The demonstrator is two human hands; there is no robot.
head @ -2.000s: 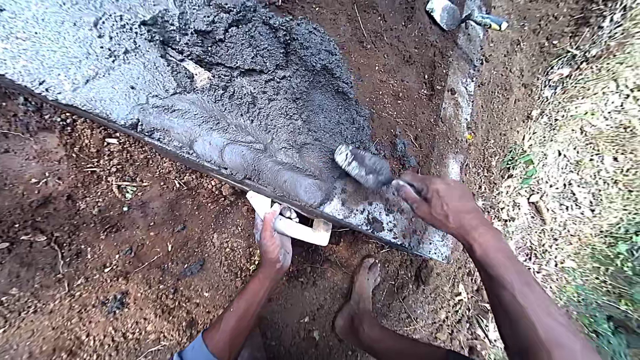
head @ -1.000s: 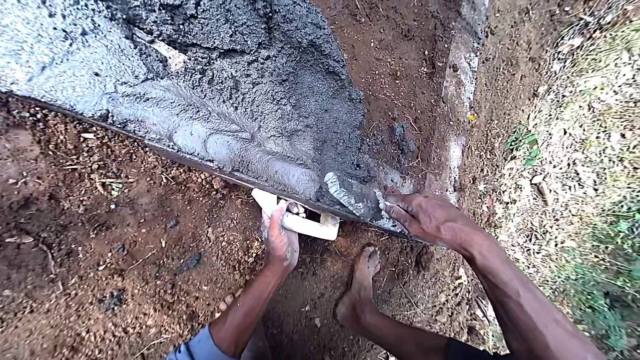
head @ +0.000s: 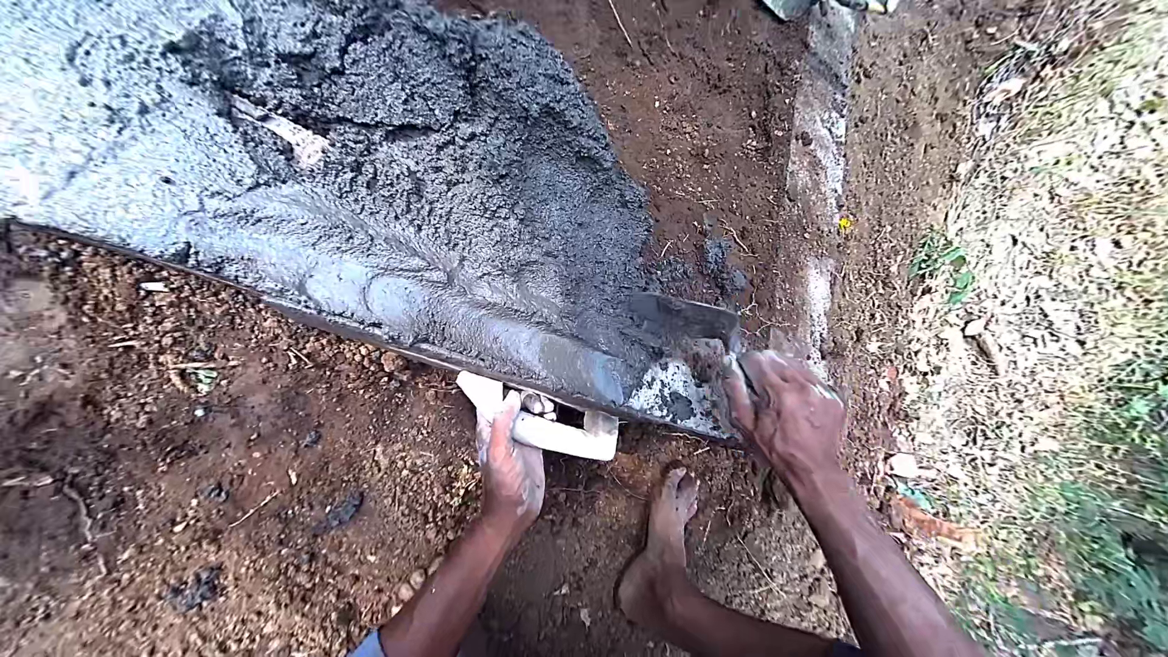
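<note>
Wet grey concrete (head: 438, 182) lies in a mound along a thin form edge (head: 338, 324), with a smoothed band beside that edge. My left hand (head: 511, 461) grips the white handle of a float (head: 570, 438), held against the outer side of the edge just below the smoothed band. My right hand (head: 789, 411) is closed around the handle of a trowel; its metal blade (head: 684, 317) rests at the right end of the mound, above a mortar-smeared stretch of the edge. Part of the trowel handle is hidden by my fingers.
A mortar-stained strip (head: 817, 182) runs up the right side, with bare soil (head: 693, 119) between it and the concrete. A light scrap (head: 292, 137) lies in the concrete. My bare foot (head: 671, 538) stands on the soil below the edge. Dry grass (head: 1049, 274) lies at the right.
The trowel has turned, and its blade now points left into the concrete's right end. My left hand still holds the float against the edge.
</note>
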